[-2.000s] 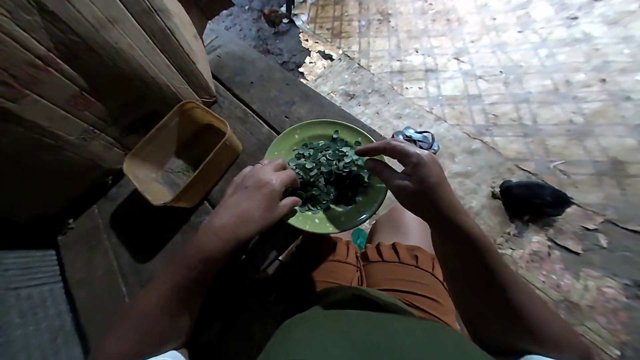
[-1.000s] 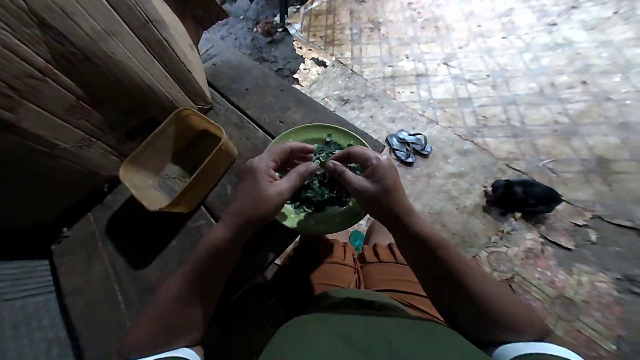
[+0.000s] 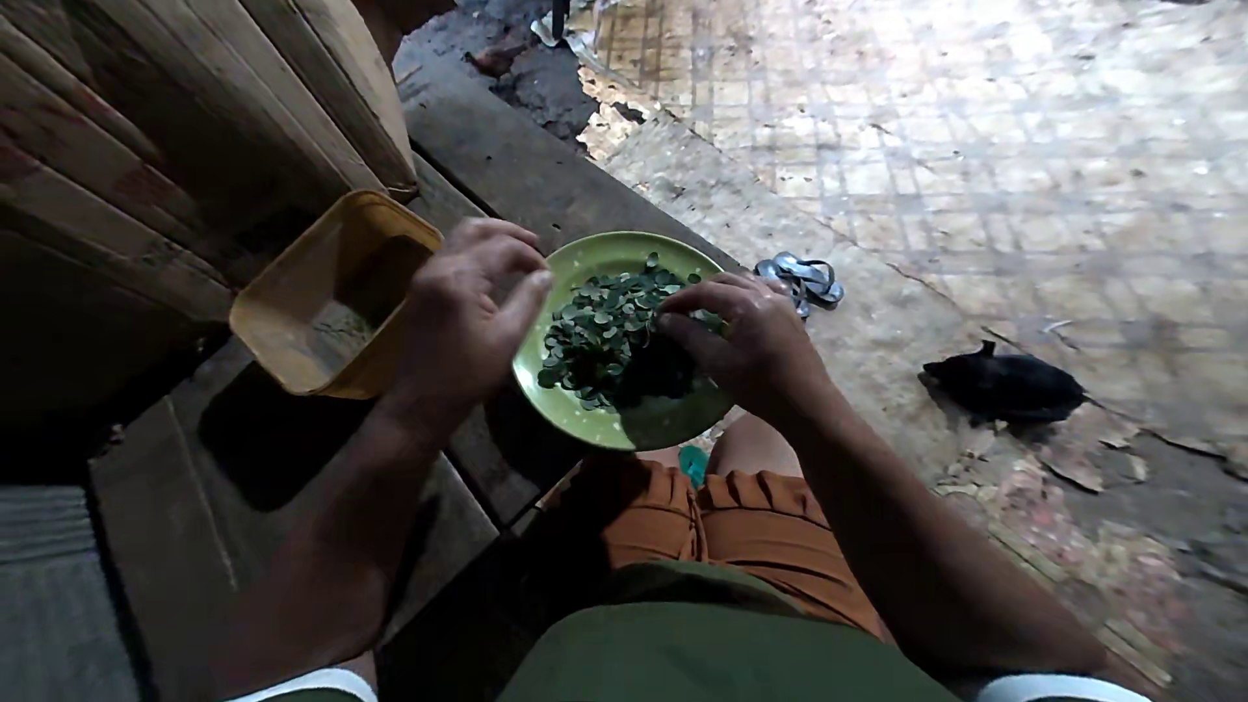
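Observation:
A green plate [image 3: 575, 419] with small pale spots sits over my lap at the bench edge, holding a heap of small round green leaves [image 3: 609, 327]. My left hand [image 3: 478, 302] is raised at the plate's left rim, thumb and fingers apart, with nothing visible in it. Over the right side of the heap, my right hand [image 3: 746, 331] has its fingertips at the leaves; whether it pinches any cannot be told. Left of my left hand stands a yellowish plastic container [image 3: 283, 336] with a few bits on its bottom.
The plank bench [image 3: 575, 195] runs under the plate and container. A cardboard box [image 3: 292, 88] stands at upper left. On the worn floor to the right lie flip-flops [image 3: 804, 281], and a small black animal [image 3: 1009, 385] is farther right. A ridged grey surface [image 3: 58, 585] is at lower left.
My hands were together over the plate one second ago; now they are apart, the left moved to the left rim and the right over the heap's right side.

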